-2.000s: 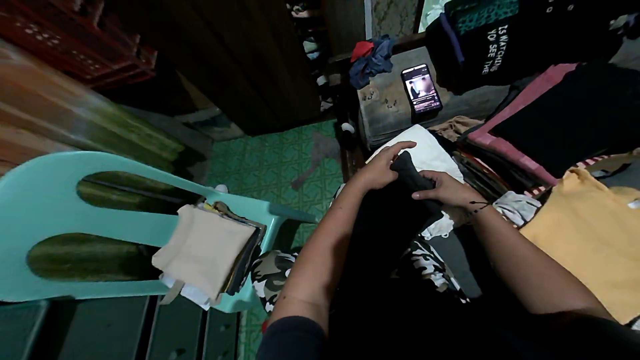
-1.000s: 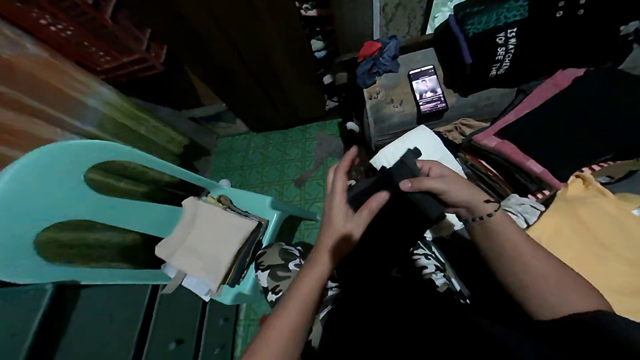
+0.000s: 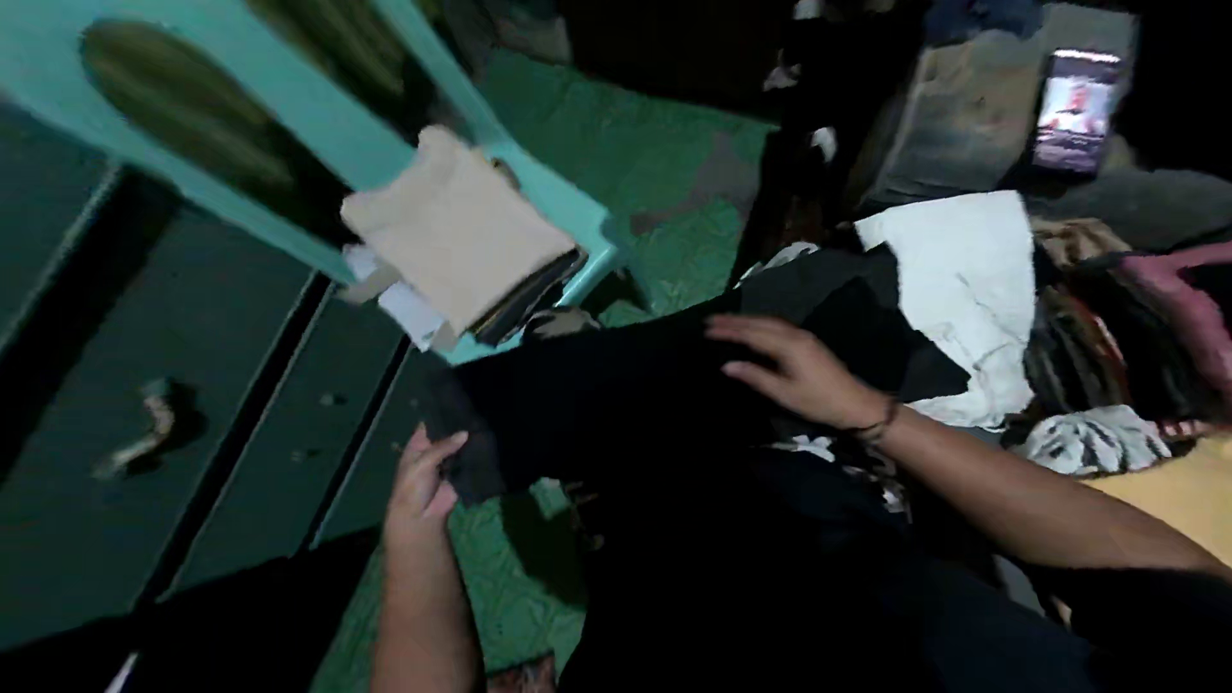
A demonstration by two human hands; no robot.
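Note:
A black cloth garment (image 3: 597, 385) is spread across my lap, from the chair side to a white folded cloth (image 3: 953, 279). My left hand (image 3: 428, 472) grips its dark grey end at the left, thumb on top. My right hand (image 3: 794, 371) rests on the black cloth near its other end, palm down with the fingers extended, holding nothing that I can see. The garment's lower edge blends into my dark clothing, so its full outline is hidden.
A green plastic chair (image 3: 592, 236) holds a stack of folded clothes topped by a beige one (image 3: 462, 231). Green drawers (image 3: 250, 346) stand at left. A lit phone (image 3: 1075, 111) lies at upper right, above folded clothes and a yellow cloth (image 3: 1174, 491).
The black garment, bunched between both hands before, is now stretched out over my lap. My left hand has moved toward the drawers and the hands are far apart. The view has swung left.

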